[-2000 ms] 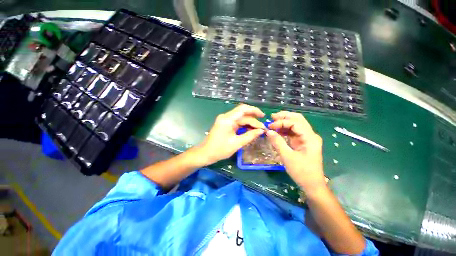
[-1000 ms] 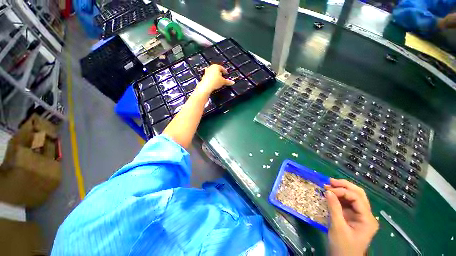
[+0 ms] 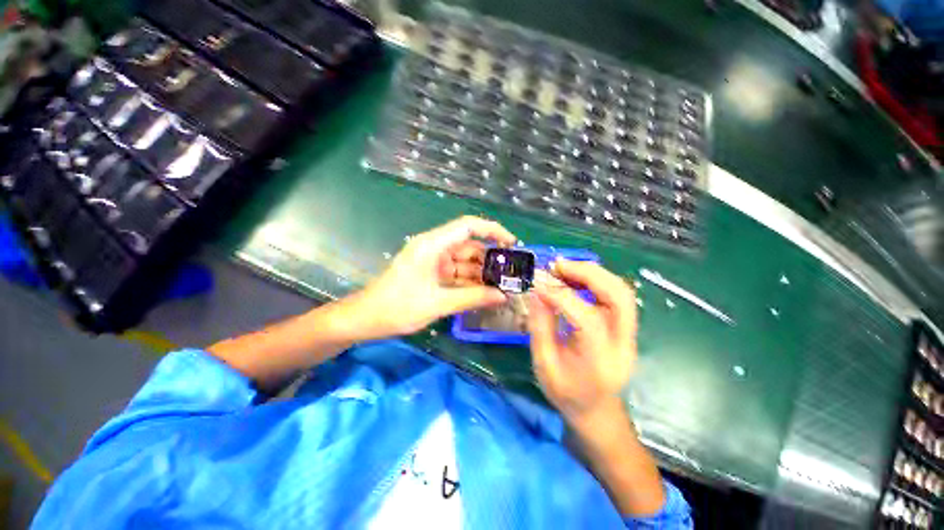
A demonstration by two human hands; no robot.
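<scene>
A small dark rounded-square watch case is held above the blue parts box. My left hand grips its left side between thumb and fingers. My right hand is at its right side with the fingertips pinched together close to the case; whether a tiny part is between them cannot be told. The box lies below both hands, partly hidden by them, with pale small bits inside.
A clear component tray with rows of dark parts lies behind the box. A black case tray is at the left. Thin pale tweezers lie right of the box. Clear trays and a filled dark tray are at the right. The conveyor lies beyond.
My left hand has come back from the black tray and now holds the watch case over the box. My right hand has moved beside it. The view has swung right.
</scene>
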